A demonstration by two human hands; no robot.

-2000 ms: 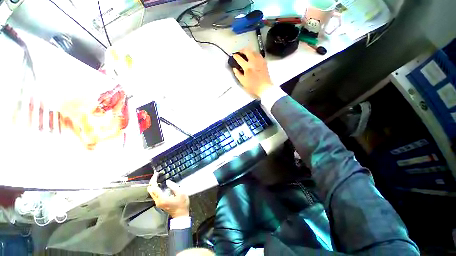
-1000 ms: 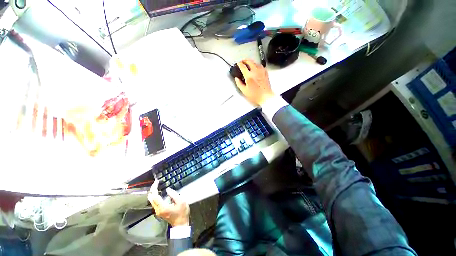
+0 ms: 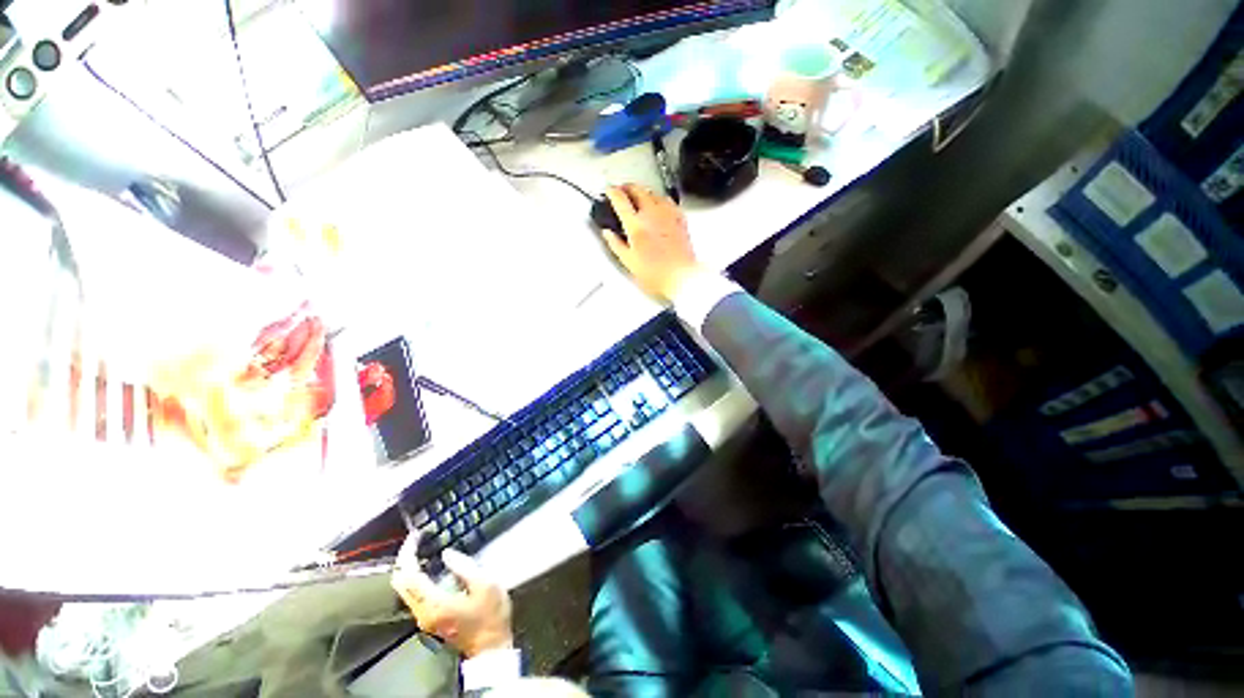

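Observation:
My right hand (image 3: 652,246) lies over a small black wired mouse (image 3: 607,216) on the white desk; its fingers cover part of it. My left hand (image 3: 457,600) is at the left end of the black keyboard (image 3: 559,436), its fingers apart at the keys and the desk edge, holding nothing that I can see. A short black pad (image 3: 641,484) lies in front of the keyboard. A smartphone (image 3: 393,400) with a red picture lies left of the keyboard, with a thin black line running between them.
A monitor (image 3: 532,30) stands at the far side. Right of the mouse are a black cup (image 3: 719,156), a pale pink mug (image 3: 795,104), a blue object (image 3: 629,123) and a black marker (image 3: 664,167). Blue binders (image 3: 1153,232) are at right. White cables (image 3: 102,644) are at the lower left.
The view has shifted, so the desk things sit lower and further left and more of the monitor shows. My hands stay at the mouse and the keyboard's left end.

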